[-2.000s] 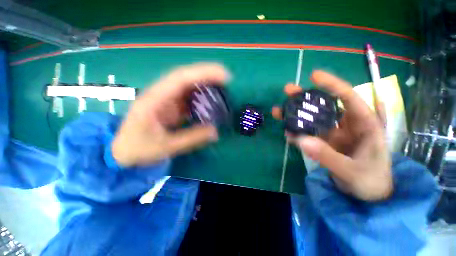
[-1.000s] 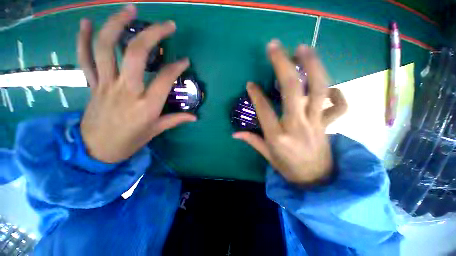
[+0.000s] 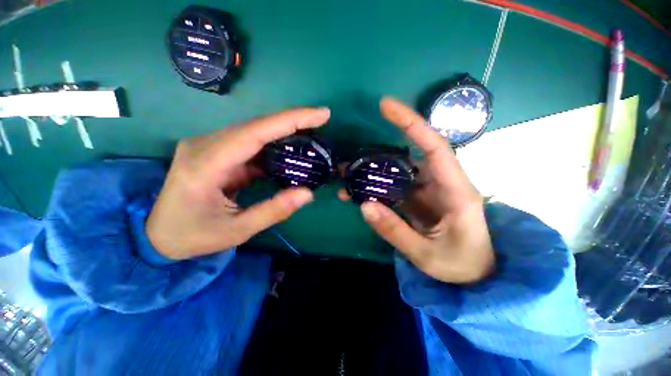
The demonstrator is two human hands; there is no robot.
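My left hand (image 3: 221, 183) holds a round black smartwatch (image 3: 299, 161) between thumb and fingers. My right hand (image 3: 441, 198) holds a second smartwatch (image 3: 379, 178) by its edge, close beside the first. Both screens face up and show white menu rows. A third watch (image 3: 200, 48) with an orange side button lies on the green mat at the upper left, its menu lit. A fourth watch (image 3: 460, 111) lies at the right beyond my right hand, its face bright with glare. Whether the two held watches touch is unclear.
A white strip (image 3: 62, 103) is taped to the mat (image 3: 324, 59) at the left. White and yellow paper (image 3: 530, 165) lies at the right with a pink-capped pen (image 3: 610, 110) on it. Clear plastic trays (image 3: 633, 250) stand at the far right edge. Red tape (image 3: 574, 29) crosses the upper right.
A second ago both hands were spread over four watches. Now they have closed on the two nearer ones and brought them together at the middle; the outer two lie uncovered.
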